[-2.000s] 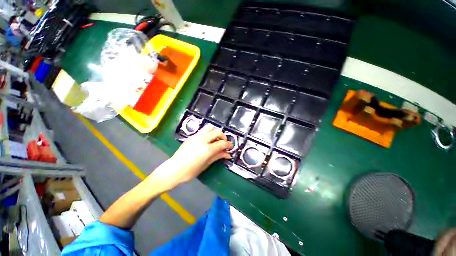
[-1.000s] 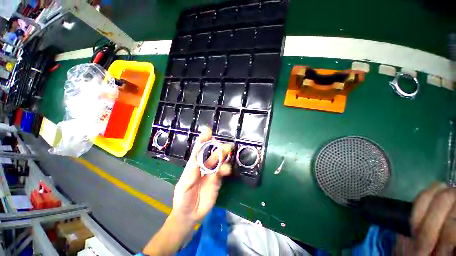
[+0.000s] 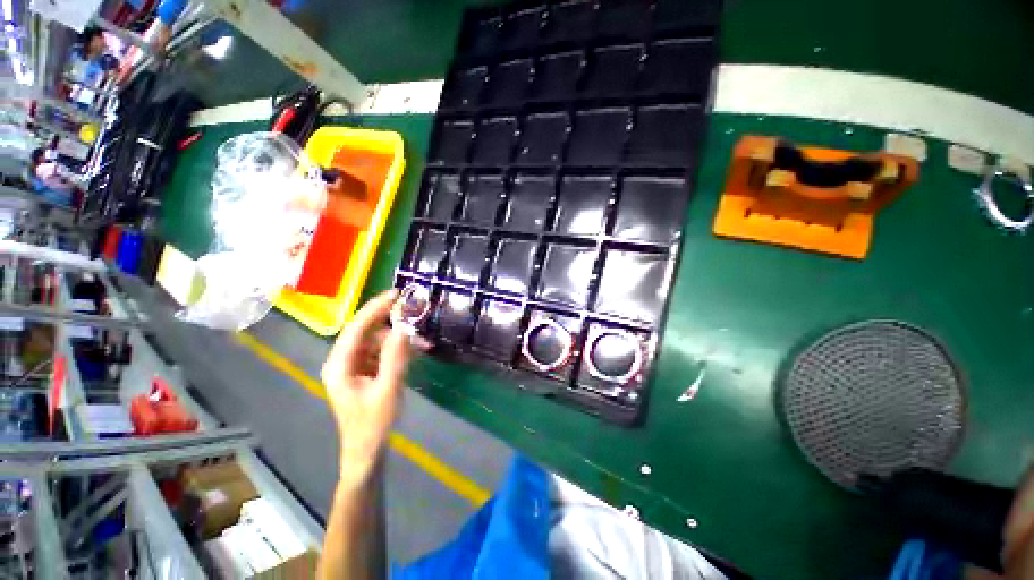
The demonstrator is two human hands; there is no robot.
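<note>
A black blister tray (image 3: 516,193) lies on the green bench. Its near row holds silver ring-shaped watch cases: one in the leftmost pocket (image 3: 415,303) and two at the right end (image 3: 613,352). My left hand (image 3: 372,360) is at the tray's near left corner, thumb and fingertips beside the leftmost case; whether they grip anything is unclear. My right hand (image 3: 1020,530), cut off by the right edge and blurred, is around the black electric screwdriver (image 3: 947,510). The screwdriver's front end is at the near rim of the round grey screw disc (image 3: 873,402).
An orange jig (image 3: 794,221) with a dark cradle stands behind the disc. A loose silver ring (image 3: 1005,198) lies to its right near the white strip. A yellow bin (image 3: 389,170) with crumpled clear plastic bags (image 3: 255,210) is left of the tray. An aisle and shelving lie beyond the bench edge.
One second ago my left hand held up a case over the near row's middle; it has moved left to the corner pocket. My right hand is now mostly out of view, still at the screwdriver.
</note>
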